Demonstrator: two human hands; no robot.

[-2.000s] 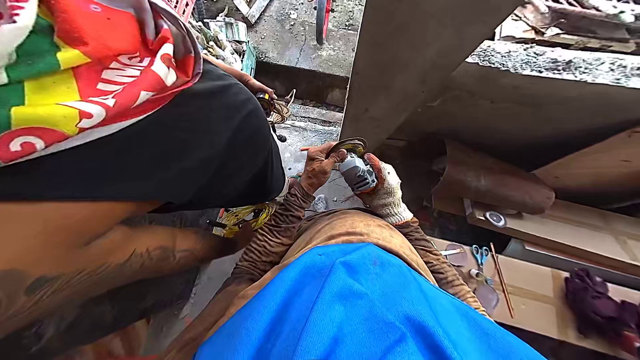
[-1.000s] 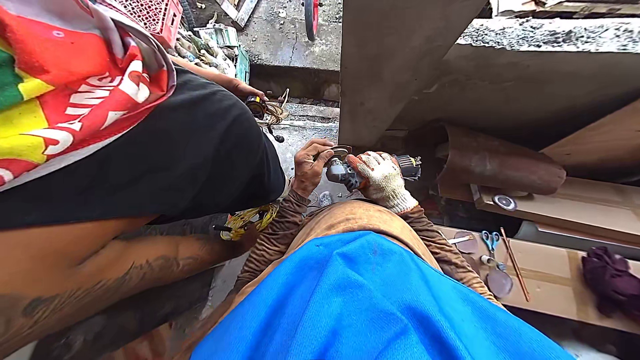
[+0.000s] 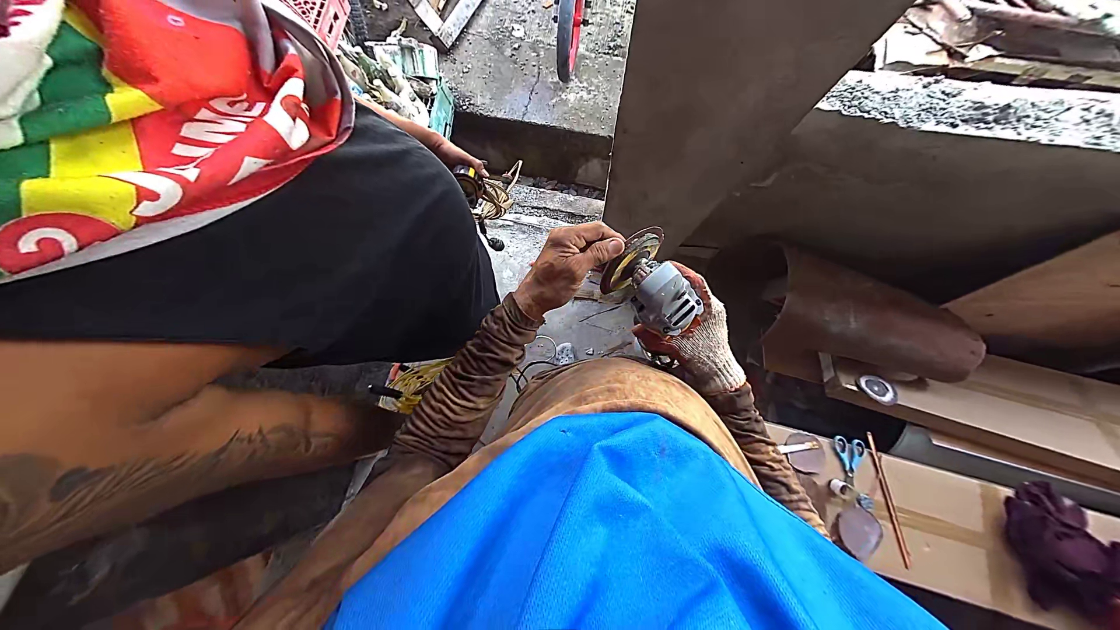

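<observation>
An angle grinder (image 3: 667,297) with a grey gear head is held in my right hand (image 3: 707,337), which wears a white knit glove with a reddish palm. Its disc (image 3: 632,261) points up and to the left. My bare left hand (image 3: 569,262) has curled fingers, with thumb and fingertips at the left rim of the disc; whether they pinch it or only touch it is not clear. The rest of the grinder's body is hidden behind the gloved hand.
A person in black shorts (image 3: 385,236) stands close at left, a hand (image 3: 459,157) by a coiled cord (image 3: 497,199). A concrete post (image 3: 691,114) rises ahead. On cardboard boxes at right lie blue-handled scissors (image 3: 849,453), a round disc (image 3: 877,389), a stick (image 3: 888,499) and dark cloth (image 3: 1059,542).
The grinder has turned in my gloved hand: one second ago its body stuck out to the right, and now its disc faces up and left. My left hand stays by the disc.
</observation>
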